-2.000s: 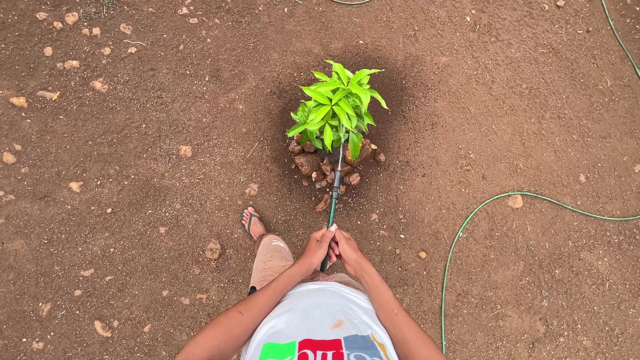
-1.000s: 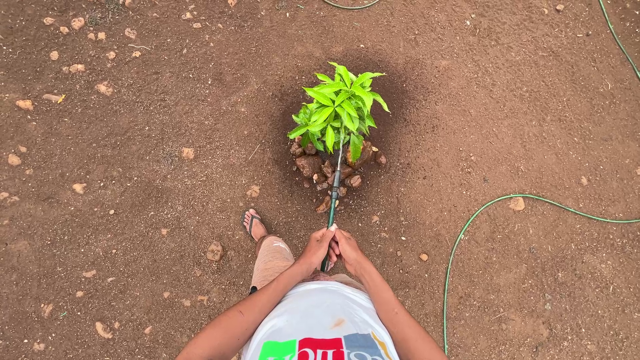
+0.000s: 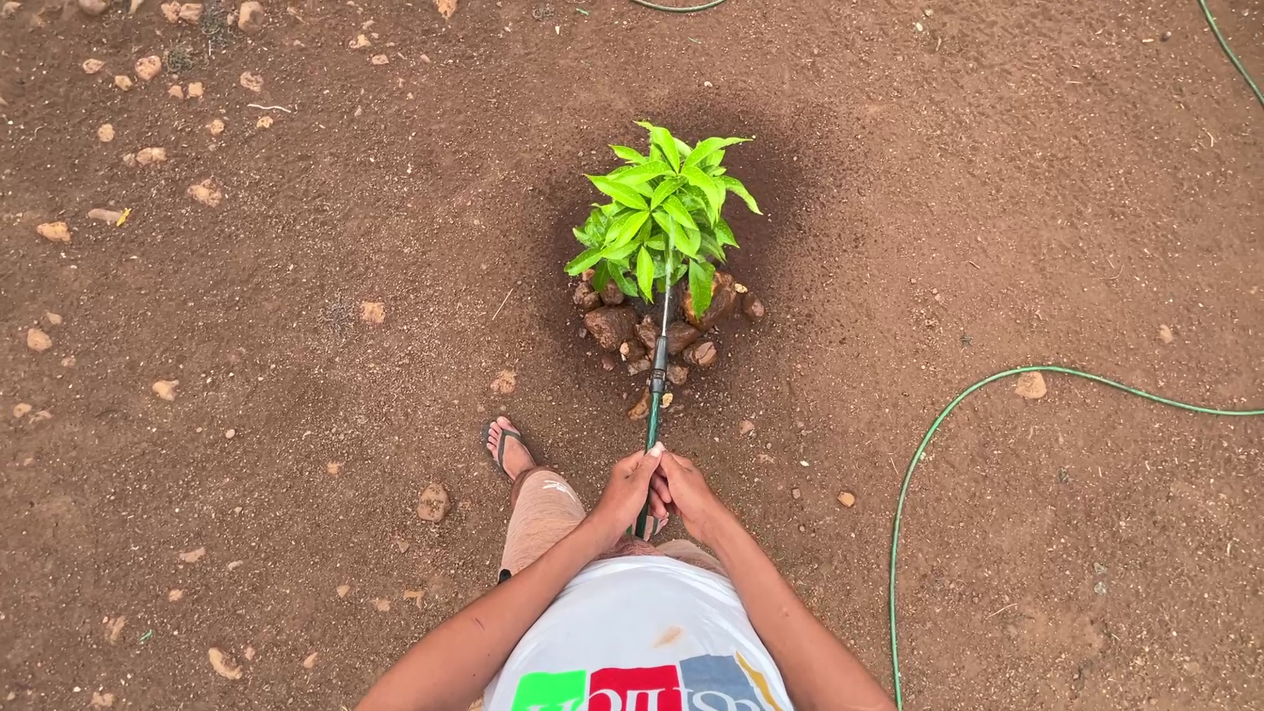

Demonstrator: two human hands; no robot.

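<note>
Both my left hand (image 3: 628,488) and my right hand (image 3: 683,488) are closed around a green garden hose (image 3: 653,420), side by side in front of my waist. A dark nozzle (image 3: 660,360) is fitted on the hose's far end. From its tip a thin jet of water (image 3: 668,286) runs into a young leafy tree (image 3: 671,202) with bright green leaves. Wet brown rocks (image 3: 611,326) lie around the plant's base, and the soil there is dark and wet. The plant's lower stem is hidden by leaves.
A green hose (image 3: 913,464) curves over the bare soil at the right, passing a stone (image 3: 1030,385). Small stones (image 3: 148,67) are scattered at the left. My left foot in a flip-flop (image 3: 508,446) stands left of the hose; the other foot is mostly hidden.
</note>
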